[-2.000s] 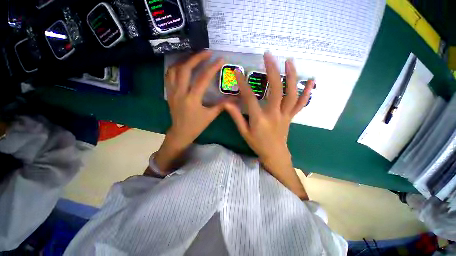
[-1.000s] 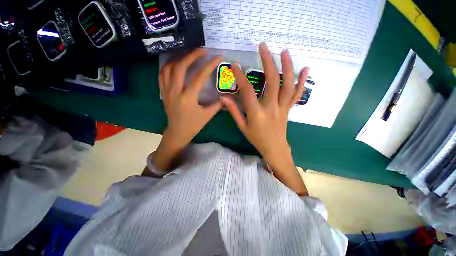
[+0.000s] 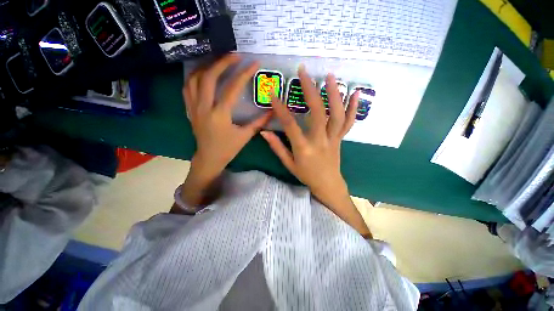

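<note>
Several smartwatches without straps lie in a row on a white pad (image 3: 389, 121). The leftmost watch (image 3: 268, 88) shows a red, yellow and green pattern. The second watch (image 3: 297, 96) shows green text lines and is partly under my right hand's fingers. The rightmost watch (image 3: 364, 103) has a dark, striped-looking screen. My right hand (image 3: 313, 140) is spread over the row, its index fingertip at the lower part of the leftmost watch. My left hand (image 3: 215, 121) is spread left of the row, fingers blurred, its thumb near that watch's lower edge. Neither hand grips anything.
A black tray (image 3: 133, 64) with lit watches is at upper left, above a blue-edged box (image 3: 130, 100). A printed form (image 3: 340, 27) lies beyond the watches. A pen (image 3: 477, 112) rests on white paper (image 3: 498, 136) at right, beside clear sleeves (image 3: 516, 170). Another person's sleeve (image 3: 48, 200) is at left.
The whole view has shifted, so bench things appear a little further left and up. My right hand's fingers sit lower on the row, showing more of the watches. The pattern colours on the leftmost screen differ.
</note>
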